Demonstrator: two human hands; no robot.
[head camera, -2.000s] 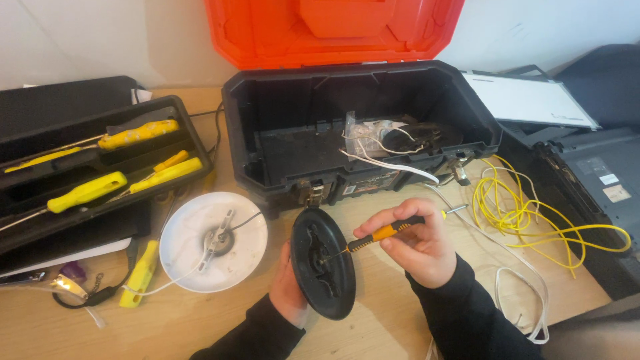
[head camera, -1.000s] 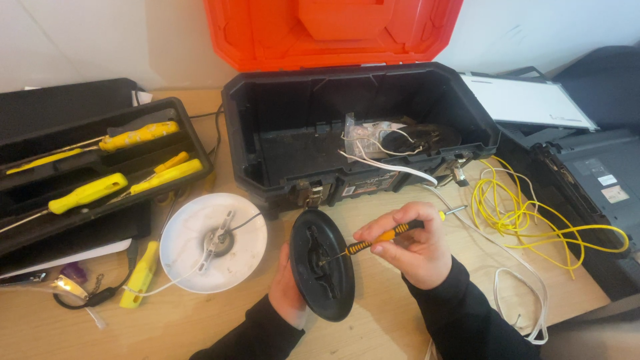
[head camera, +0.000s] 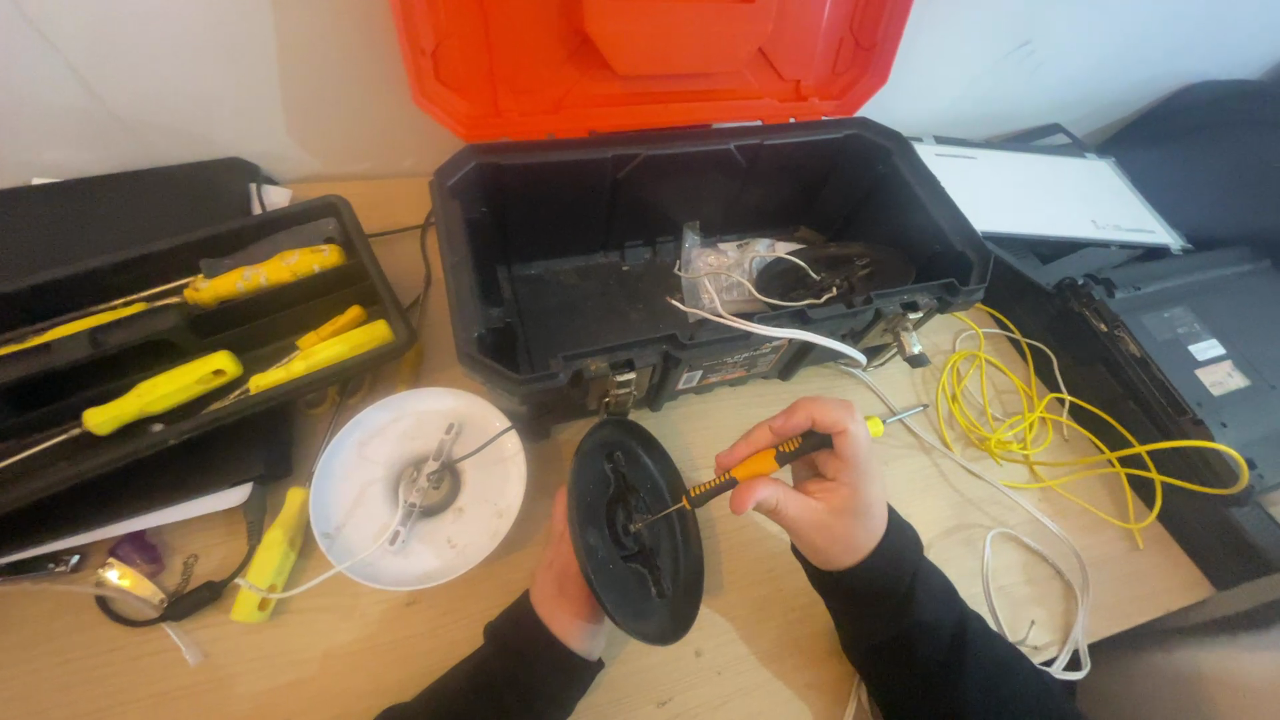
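Observation:
My left hand (head camera: 567, 580) holds a round black plastic canopy (head camera: 672, 510) tilted on its edge, its hollow side toward my right; most of the fingers are hidden behind it. My right hand (head camera: 825, 480) grips a small orange-and-black screwdriver (head camera: 755, 466), whose thin tip touches the bracket (head camera: 637, 520) at the canopy's middle. Left of it, a white round canopy (head camera: 350, 480) lies with its hollow side up, showing a metal bracket and a cord. Behind my right hand, another screwdriver with a yellow end (head camera: 905, 414) lies on the table.
An open black toolbox (head camera: 540, 365) with an orange lid (head camera: 660, 60) stands behind my hands, holding wires and a plastic bag (head camera: 720, 275). A tray (head camera: 385, 350) of yellow-handled screwdrivers is at left. Yellow wire (head camera: 1050, 450) and white cable (head camera: 1000, 510) lie at right, beside an open black case (head camera: 1100, 400).

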